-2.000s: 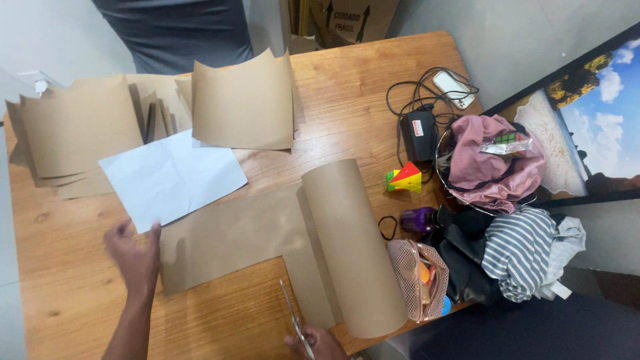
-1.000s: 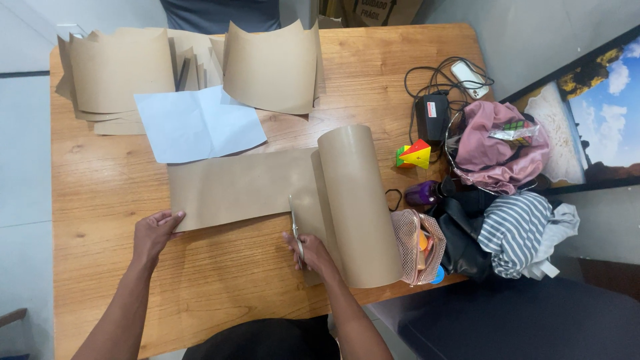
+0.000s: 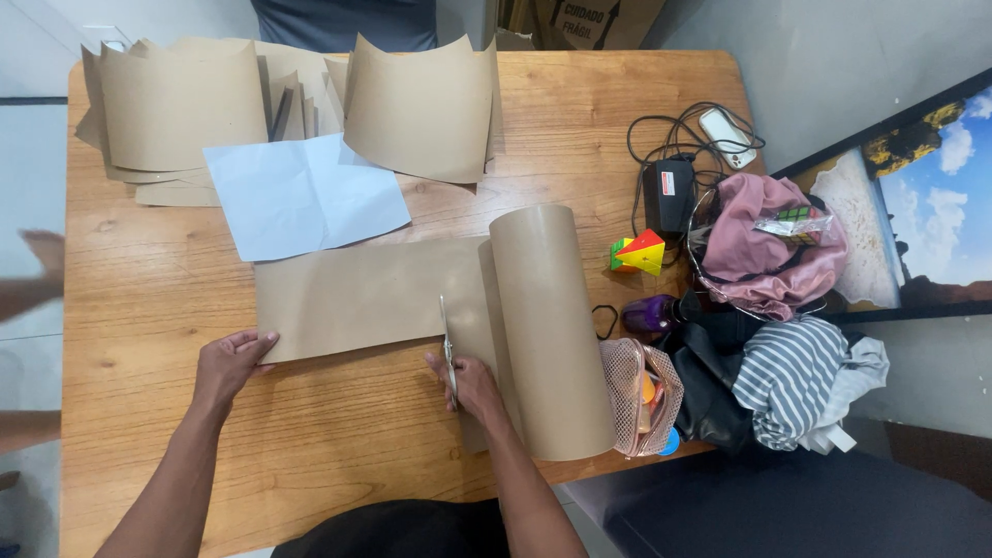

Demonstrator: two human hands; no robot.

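Observation:
My left hand point(image 3: 231, 363) pinches the lower left corner of a flat strip of brown kraft paper point(image 3: 356, 298). My right hand point(image 3: 469, 387) holds a pair of scissors point(image 3: 447, 341), its blades pointing away from me at the strip's near edge, where a cut parts the strip from the piece by the roll. That strip runs from a thick roll of kraft paper point(image 3: 550, 333) lying to the right of my right hand. A creased white sheet point(image 3: 310, 198) lies beyond the strip, over its far left edge.
Curled kraft sheets point(image 3: 186, 108) and more of them point(image 3: 422, 108) lie at the far side. On the right are a puzzle cube point(image 3: 639, 253), a black power adapter point(image 3: 668, 194), a purple bottle point(image 3: 649, 314), a mesh pouch point(image 3: 628, 387) and clothes point(image 3: 790, 372). Another person's arm point(image 3: 35, 271) shows at the left.
My left hand, off the strip near the white sheet at first, now grips the strip's near left corner. My right hand has brought the scissors to the paper. Another person's arms have appeared at the left.

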